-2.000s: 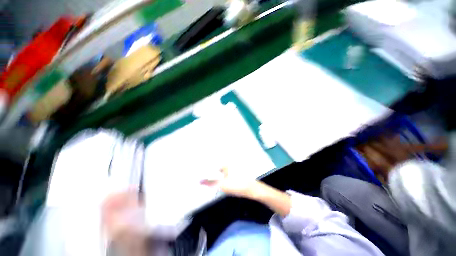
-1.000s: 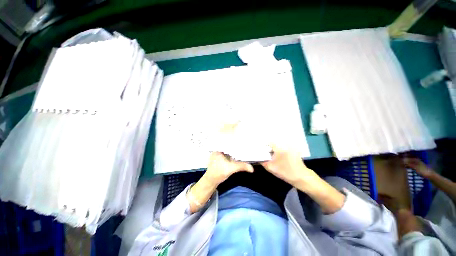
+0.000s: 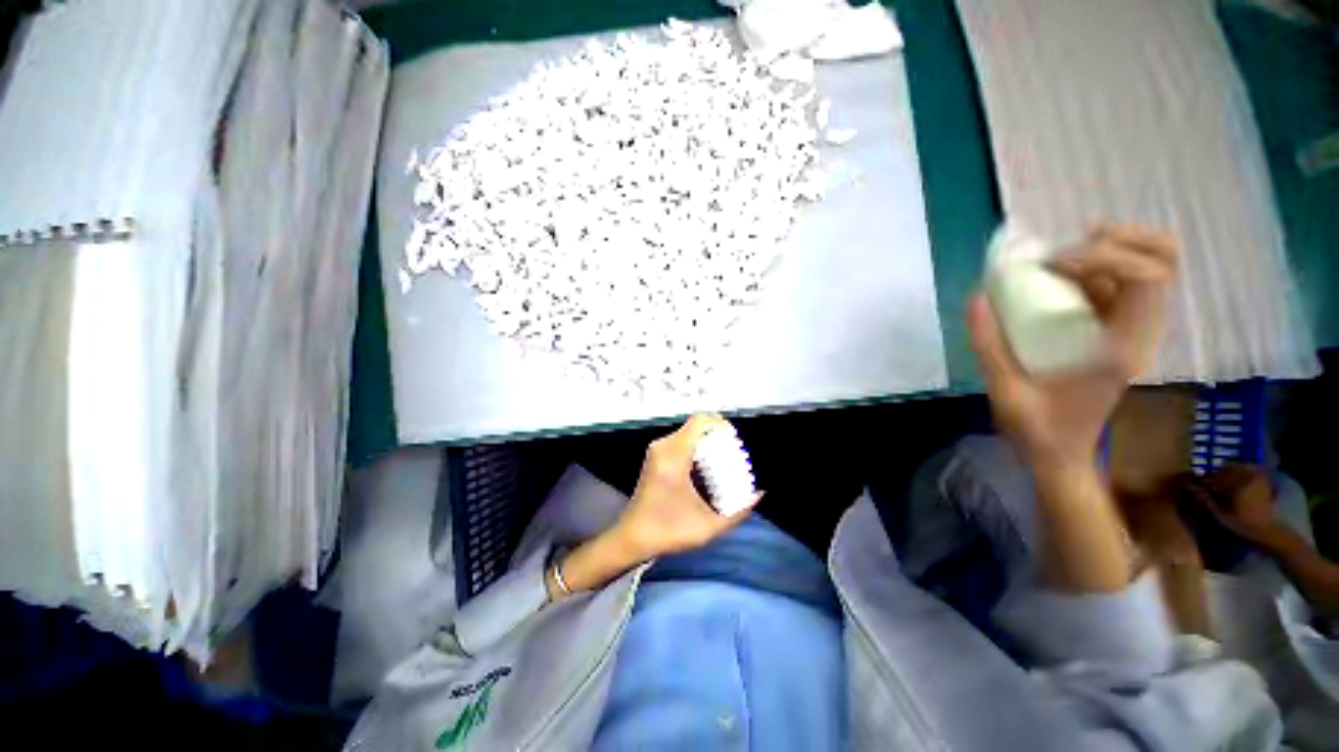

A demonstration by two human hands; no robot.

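My left hand (image 3: 664,497) holds a small white strip bundle (image 3: 724,469) with a ridged edge and dark gaps, over my lap at the bench edge. My right hand (image 3: 1079,345) is raised at the right and holds a whitish glue bottle (image 3: 1046,312), slightly blurred, in front of the right sheet stack. Small white tabs (image 3: 617,206) lie in a wide loose heap on the light-grey board (image 3: 852,323).
A tall stack of white sheets (image 3: 265,294) stands left of the board. Another stack of ridged sheets (image 3: 1131,118) lies right. A crumpled white wad (image 3: 822,27) is at the board's upper right. Blue crates (image 3: 489,514) are below the bench. A coworker's hand (image 3: 1241,504) shows at right.
The view has tilted down. My hands, together at the board's front edge before, are now apart. My right hand has moved up and right and has the bottle; the bundle now shows in my left hand.
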